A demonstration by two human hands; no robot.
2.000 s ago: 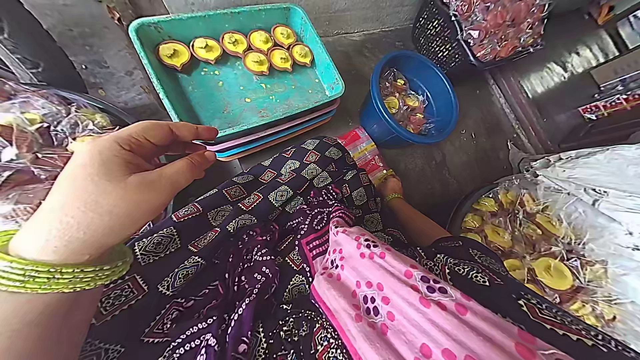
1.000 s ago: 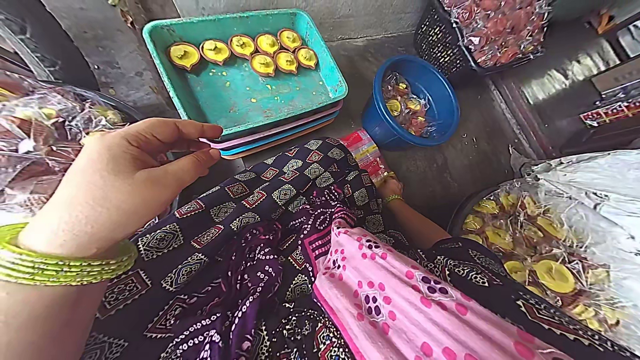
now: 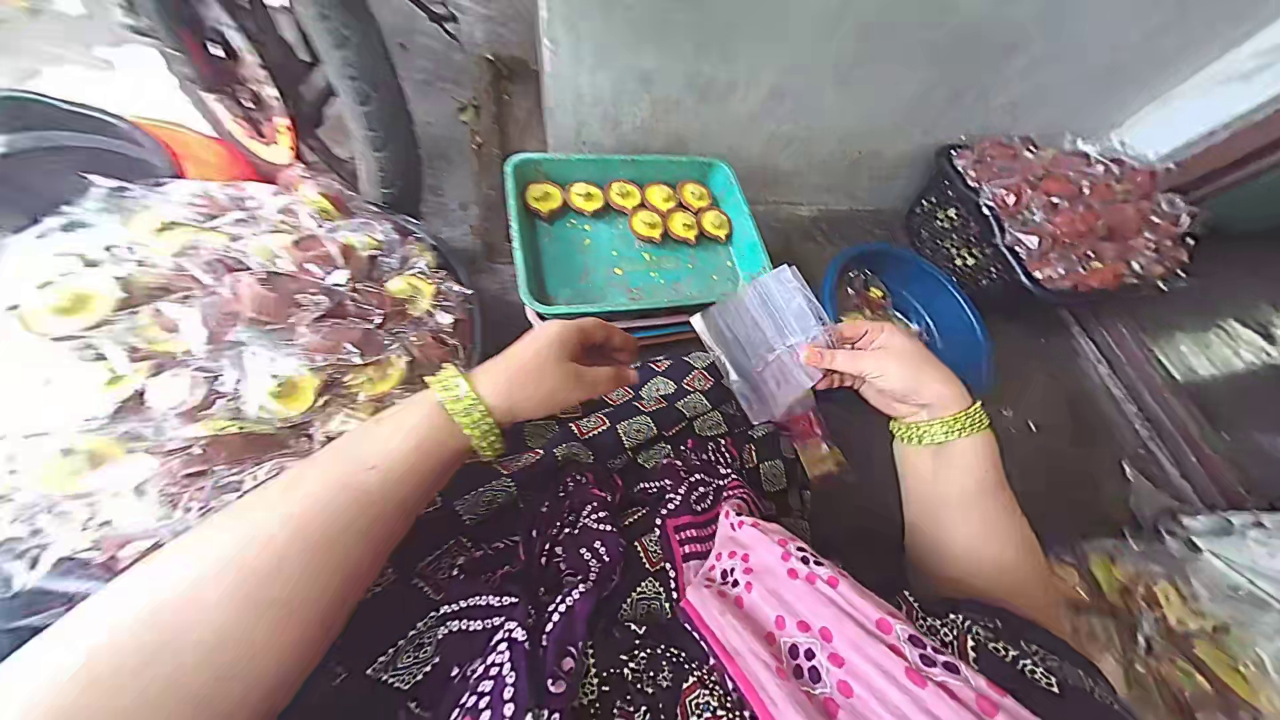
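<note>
Between thumb and fingers, my right hand (image 3: 885,368) holds a clear plastic bag (image 3: 765,345), which looks flat; whether it is one or a stack I cannot tell. A red and yellow packet (image 3: 812,440) shows just below it, partly blurred. My left hand (image 3: 565,368) is near the front edge of a green plastic tray (image 3: 640,292), its fingers loosely curled and nothing seen in them. Several small clay lamps with yellow filling (image 3: 647,224) sit in two rows at the tray's back.
More trays lie under the green one. A blue tub (image 3: 960,320) with wrapped lamps stands right of it, and a black crate (image 3: 950,225) with reddish wrapped items behind. Heaped wrapped lamps (image 3: 290,300) fill the left side; others (image 3: 1170,610) lie at lower right. A tire (image 3: 370,100) stands behind.
My right hand has risen from beside the lap and now holds up the clear bag. One second ago the red and yellow packet was at that hand. The view has shifted.
</note>
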